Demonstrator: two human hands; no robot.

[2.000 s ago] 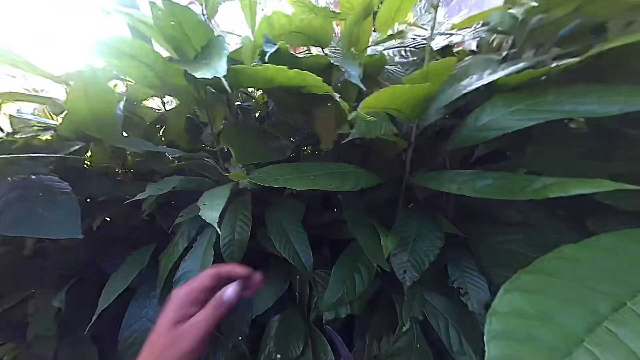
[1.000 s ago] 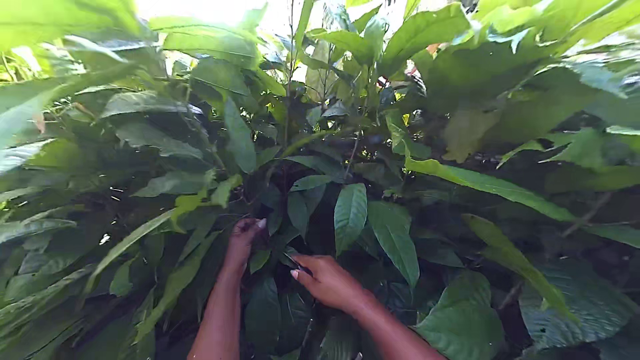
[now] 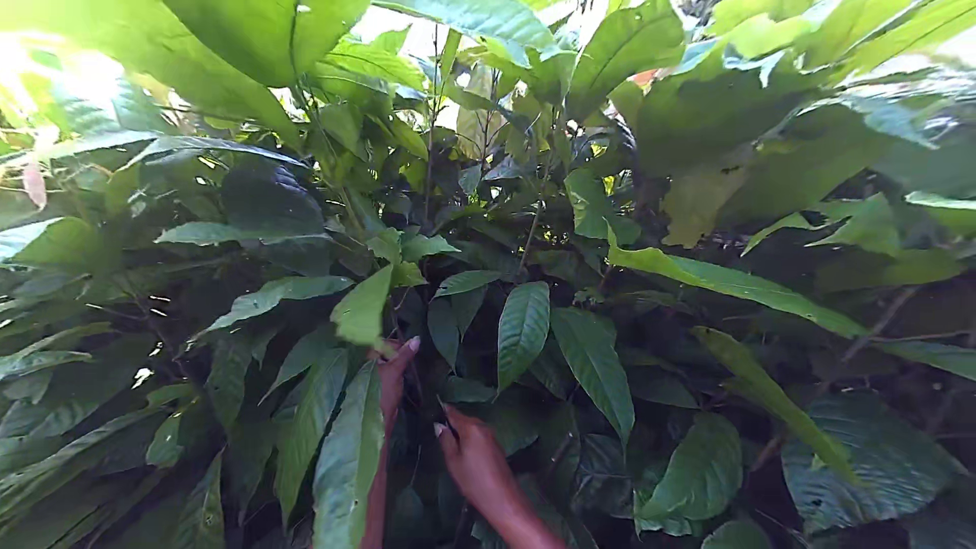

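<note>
Low in the middle of the head view, my left hand (image 3: 393,370) reaches up among the leaves, its fingers pinched at a thin plant stem (image 3: 398,316). A long green leaf (image 3: 351,457) hangs in front of the left forearm. Just right of it and a little lower is my right hand (image 3: 467,435), fingers curled round a small dark object (image 3: 450,421), perhaps a blade; its kind cannot be made out. The hands are apart. A ribbed green leaf (image 3: 524,332) hangs above the right hand.
Dense broad-leaved plants surround both hands. A long, curled leaf (image 3: 740,288) reaches across the right side, with a large dark leaf (image 3: 869,461) below it. Big bright leaves (image 3: 252,38) overhang the top. A thin bare branch (image 3: 877,328) runs at the right.
Two seconds ago one hand showed, low and left of centre; now both are among the stems. Since one second ago, a leafy shoot has come in front of my left hand and forearm.
</note>
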